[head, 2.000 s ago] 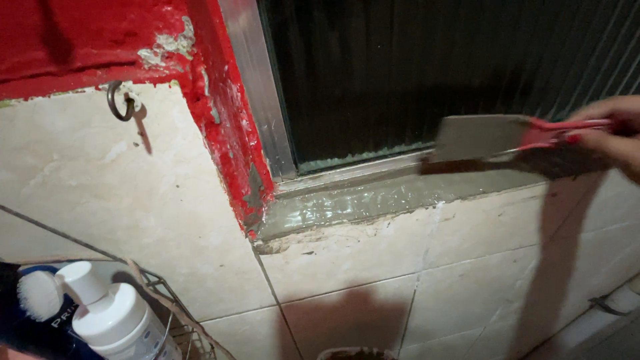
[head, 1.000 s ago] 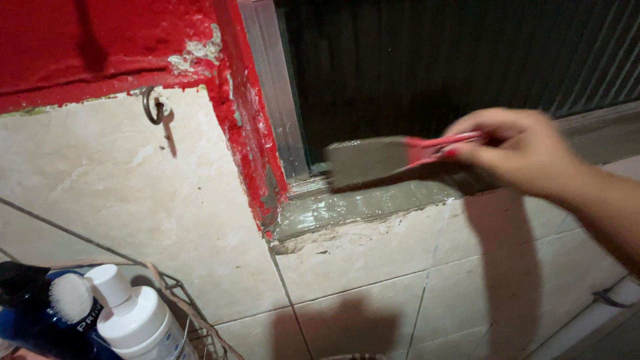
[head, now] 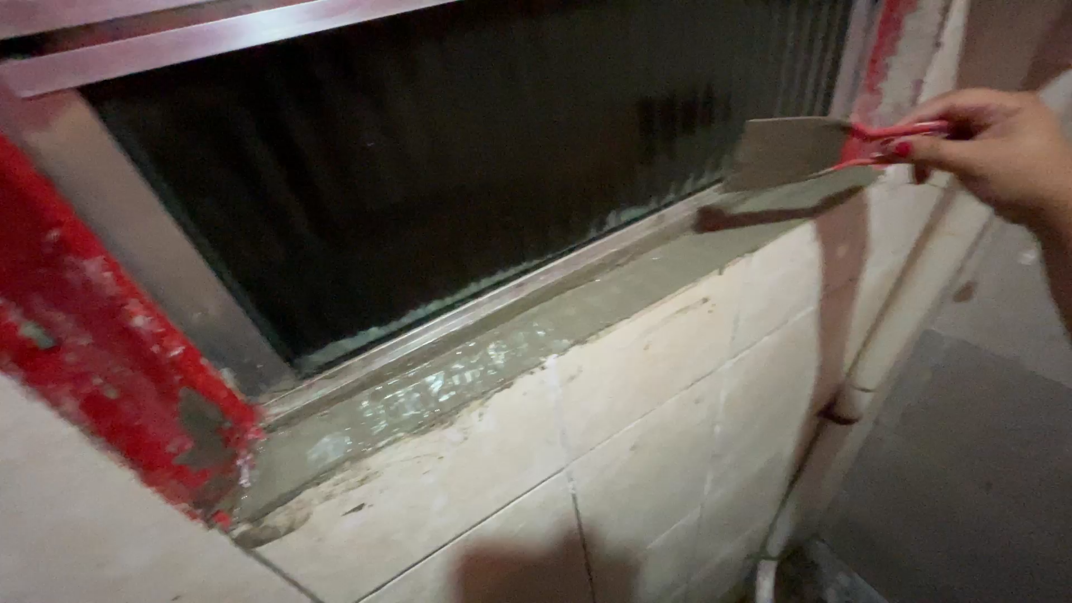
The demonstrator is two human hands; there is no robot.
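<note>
My right hand [head: 997, 155], at the upper right, is closed around the red handle of a putty knife [head: 787, 149]. The wide blade, coated with grey mortar, points left and is held over the far part of the window sill; whether it touches the sill cannot be told. Wet grey mortar [head: 452, 377] lies along the sill below the window's metal frame [head: 536, 280], shiny near the left corner and duller toward the right. My left hand is out of view.
Dark ribbed glass [head: 435, 167] fills the window. Red-painted wall [head: 92, 360] with chipped patches borders it at left. Pale wall tiles [head: 653, 377] lie below the sill. A pipe [head: 871, 360] runs along the wall at right, above the grey floor [head: 963, 452].
My right hand with the putty knife moved left along the sill, then back right toward its far end. The view has swung right, and the bottles in the wire rack have left it.
</note>
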